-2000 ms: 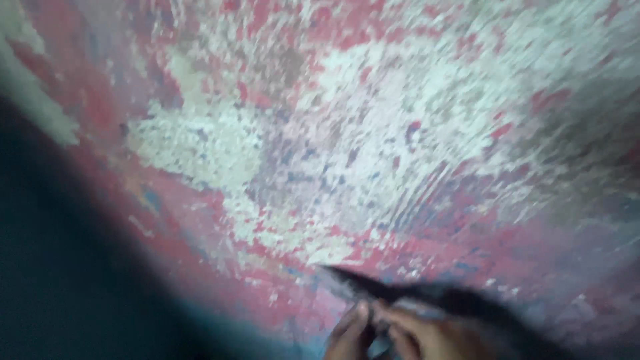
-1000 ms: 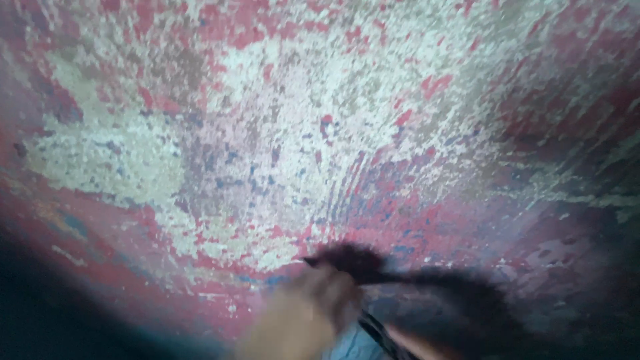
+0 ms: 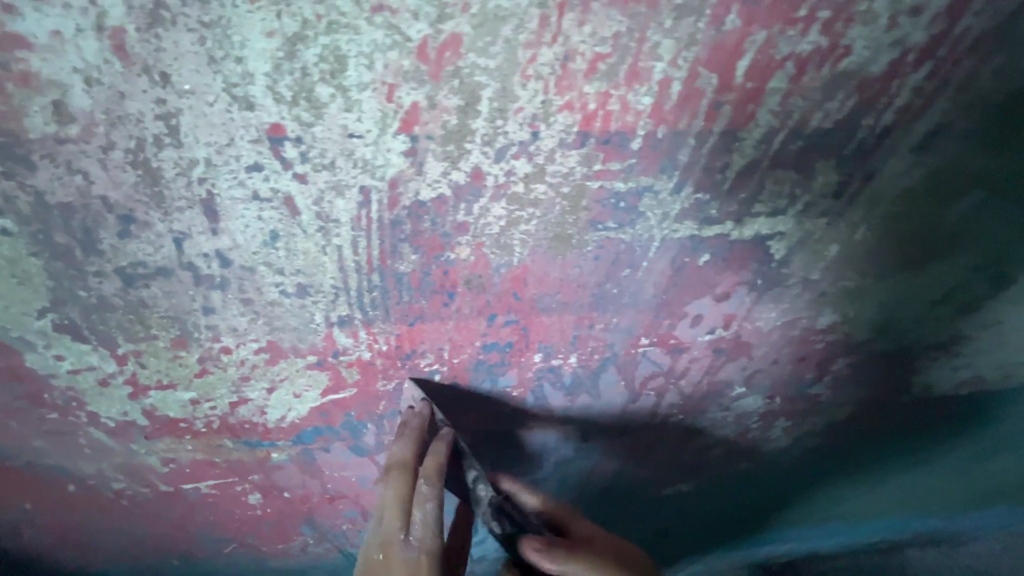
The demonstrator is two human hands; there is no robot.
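Observation:
My right hand (image 3: 572,532), low in the view, is closed round the dark handle of a scraper (image 3: 474,472). The tool's blade tip points up and left and meets the paint-worn surface (image 3: 264,264). My left hand (image 3: 412,488) is left of the scraper, its fingers extended and laid along the blade near the tip. Whether the left fingers grip the blade or only press on it cannot be told. Red, blue, pink and pale patches cover the surface. Part of the scraper is hidden by the hands and by dark shadow.
A dark shadow (image 3: 640,448) spreads right from the tool and hands. Several fine vertical scratch marks (image 3: 368,256) lie above the hands. The surface darkens toward the right, and a pale blue band (image 3: 832,536) runs along the lower right.
The view has shifted right along the surface. My left hand was blurred over the tool's tip one second ago; now its fingers lie extended beside the blade. The right hand still holds the tool.

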